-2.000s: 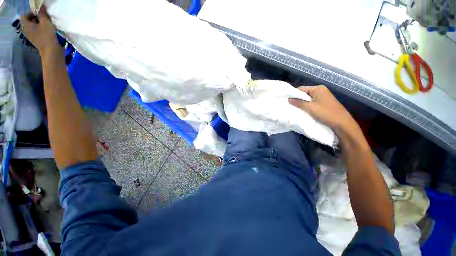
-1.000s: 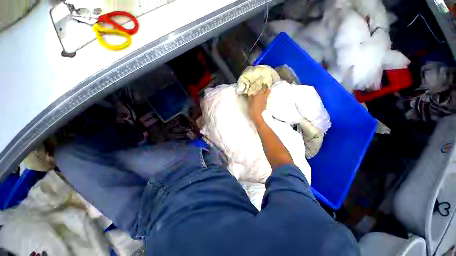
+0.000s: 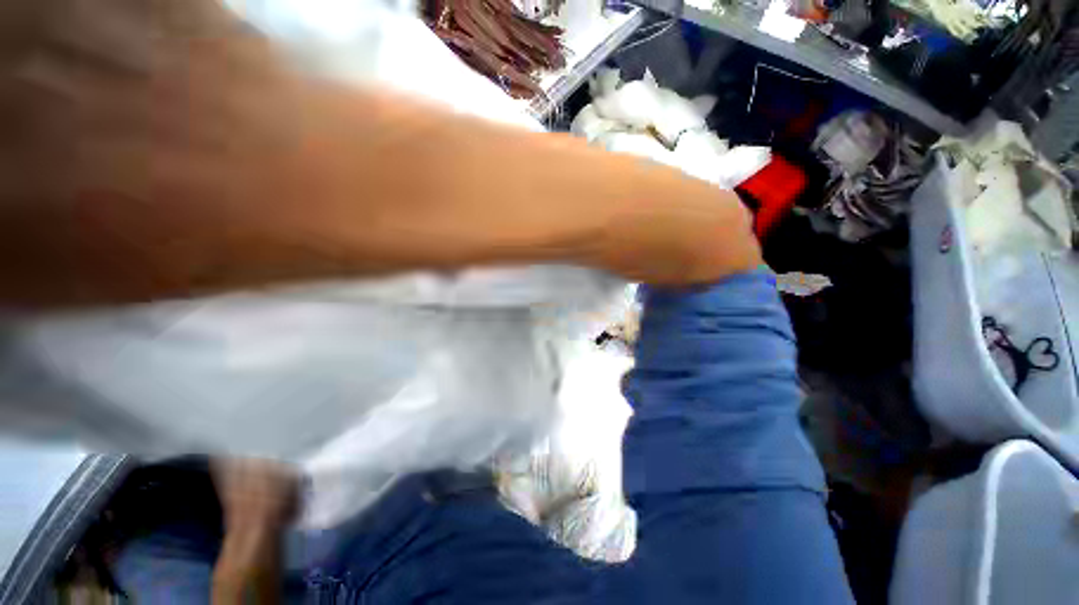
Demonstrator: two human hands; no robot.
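Note:
A large white cloth piece [image 3: 355, 378], blurred by motion, spans the left half of the view below my right forearm, with a bunched part hanging over my lap. My right hand [image 3: 118, 154] is a large blur at the upper left, very close to the camera; its fingers cannot be made out. My left hand [image 3: 254, 490] is at the lower left against the cloth's lower edge, small and blurred. Its fingers are hidden, so its grip cannot be told.
A curved table edge [image 3: 59, 520] is at the lower left. Brown strips [image 3: 503, 41] lie on a surface at the top. Pale scraps [image 3: 651, 112] and a red object [image 3: 775, 192] are beyond my right arm. Light grey bins [image 3: 988, 343] stand at the right, by dark-handled scissors [image 3: 1020, 352].
The view has swung right. My right hand has left the blue bin and come up across the view to the left. White cloth now spans the left side, and my left hand has appeared.

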